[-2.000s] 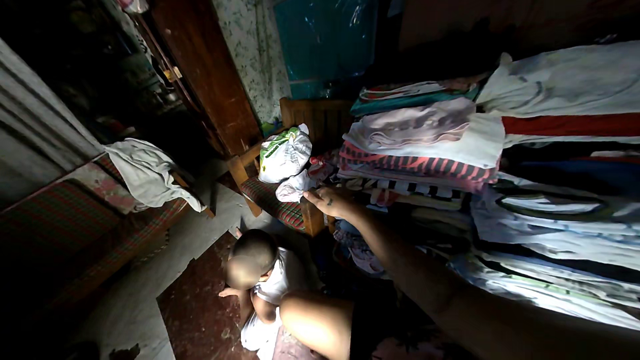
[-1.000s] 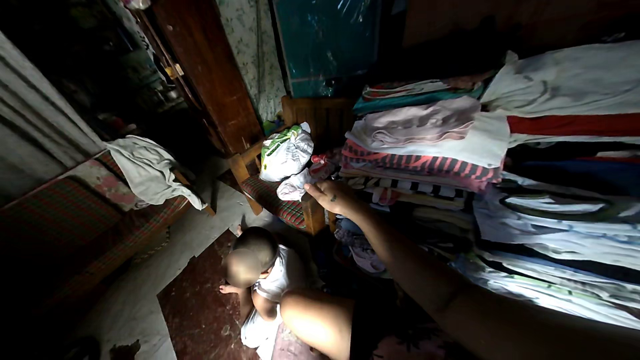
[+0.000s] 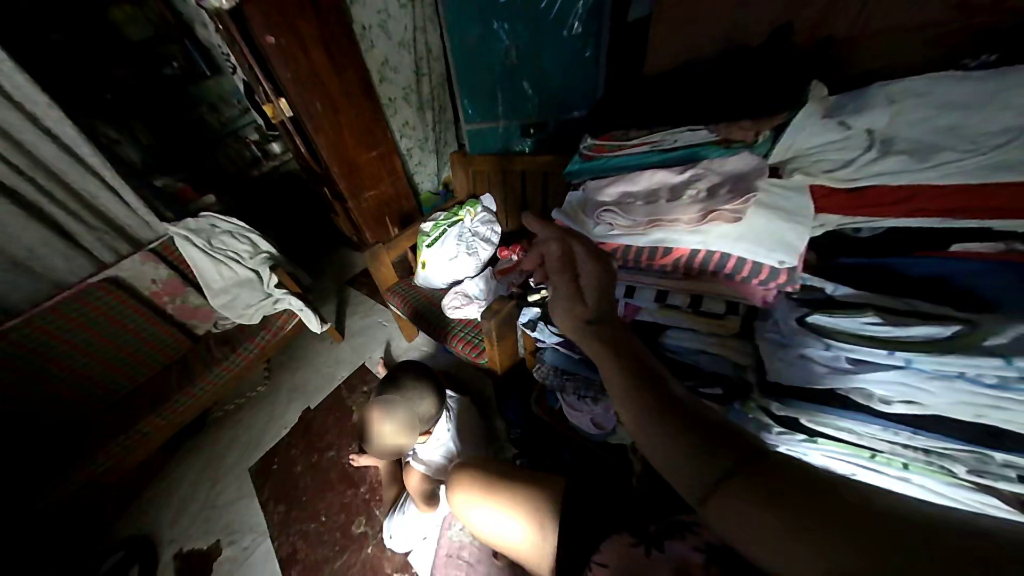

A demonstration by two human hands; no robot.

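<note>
My right hand (image 3: 572, 276) reaches in from the lower right with its index finger raised and the other fingers curled; I see nothing held in it. It is in front of the left end of the stacked folded clothes (image 3: 680, 196). To its left, a white plastic bag with green print (image 3: 458, 244) rests on a wooden chair with a plaid cushion (image 3: 428, 314), beside a crumpled pale cloth (image 3: 470, 294) and a small red item (image 3: 510, 253). My left hand is out of view.
A small child (image 3: 428, 432) sits on the floor beside my bare knee (image 3: 504, 504). At left a pale cloth (image 3: 240, 268) hangs over a plaid-cushioned wooden bench (image 3: 96, 328). More folded clothes (image 3: 904, 336) are piled at right. A brown wooden panel (image 3: 328, 112) stands behind.
My right hand has moved from beside the chair's armrest, near the pale cloth, up and to the right, towards the clothes stack. The child has stayed in about the same place.
</note>
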